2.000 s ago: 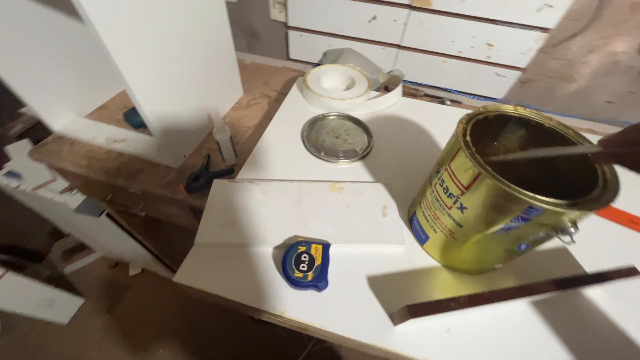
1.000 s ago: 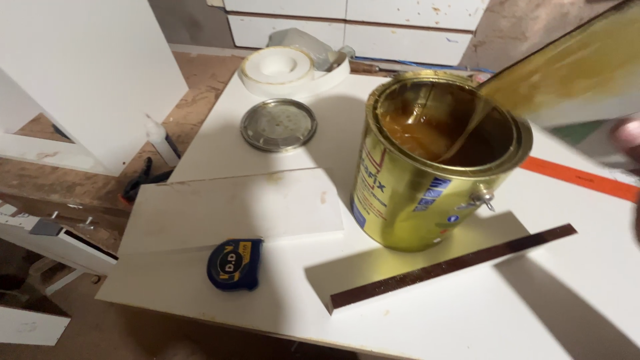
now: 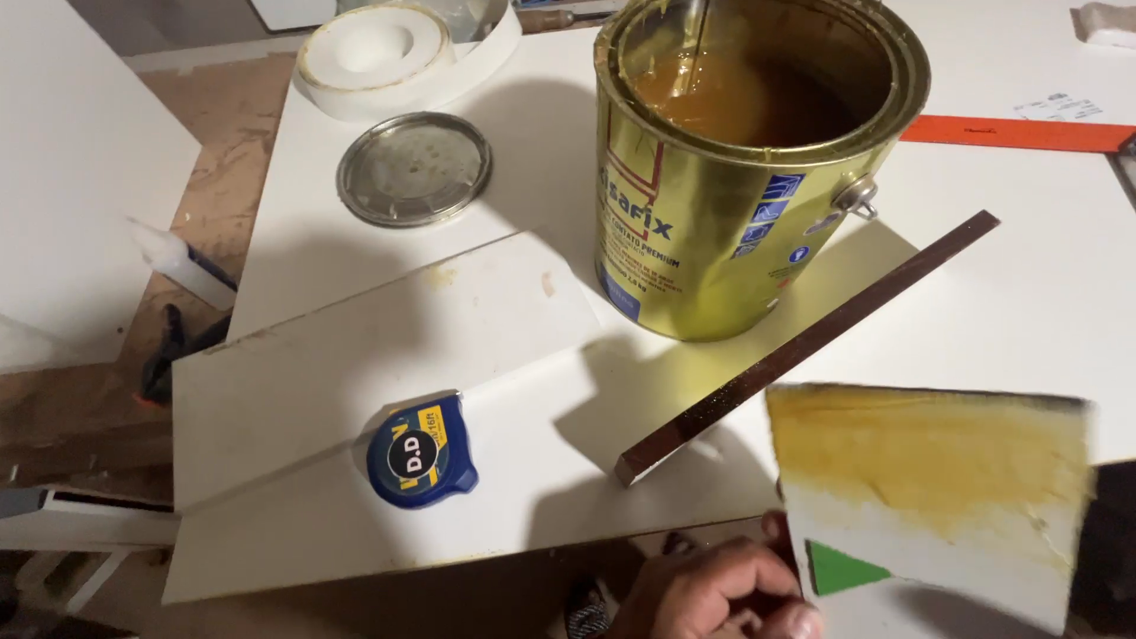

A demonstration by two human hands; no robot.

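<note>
My left hand (image 3: 714, 590), at the bottom edge, has its fingers at the left side of a thin white rectangular piece (image 3: 941, 470) and grips it. Amber glue coats its upper part; a green triangle marks its lower left. My right hand is out of view. Up and left of the piece, an open gold can of contact adhesive (image 3: 719, 240) holds amber glue. A dark brown narrow strip (image 3: 808, 346) lies diagonally between can and piece. Left of the strip, a blue tape measure (image 3: 422, 451) rests beside a flat white board (image 3: 382, 337).
The can's round metal lid (image 3: 414, 169) lies on the white work surface (image 3: 293, 266), near a roll of white edge banding (image 3: 377, 53). An orange strip (image 3: 1021, 133) is behind the can. A white bottle (image 3: 182, 266) and a black clamp-like tool (image 3: 173, 355) are at the left.
The glue-smeared piece was over the can a second ago and is now lower, in front of the work surface. My left hand has come in at its left edge. The view is closer.
</note>
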